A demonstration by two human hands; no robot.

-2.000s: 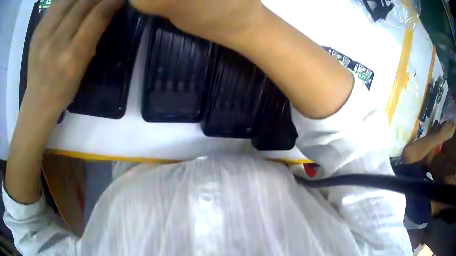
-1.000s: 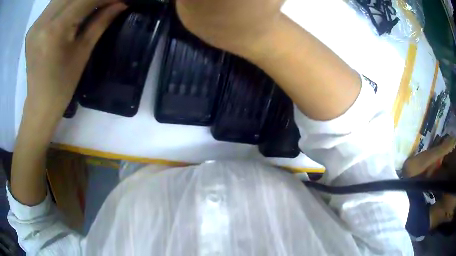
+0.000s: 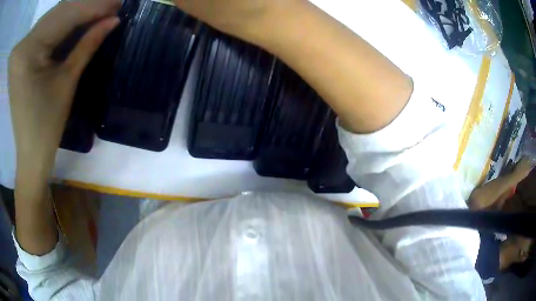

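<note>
Several black ribbed housings (image 3: 229,100) lie in a row on the white table covering (image 3: 135,169). My left hand (image 3: 50,70) is at the upper left, over the leftmost housings, with thumb and fingers bent near the upper end of a housing (image 3: 147,76); whether it grips anything is not clear. My right hand is cut off by the top edge; only the wrist and forearm (image 3: 329,59) show, crossing above the housings on the right. What the right hand holds is hidden.
A black cord (image 3: 423,219) crosses my right sleeve. Thin black fittings (image 3: 449,23) lie by clear plastic (image 3: 485,29) at the upper right. Yellow tape (image 3: 475,111) runs along the covering. Another person's arm (image 3: 499,183) shows at the right edge, near dark parts.
The housings show further right and slightly lower in the view than before. My left hand's thumb and fingers have shifted, uncovering more of the leftmost housings. My right hand has moved up out of view.
</note>
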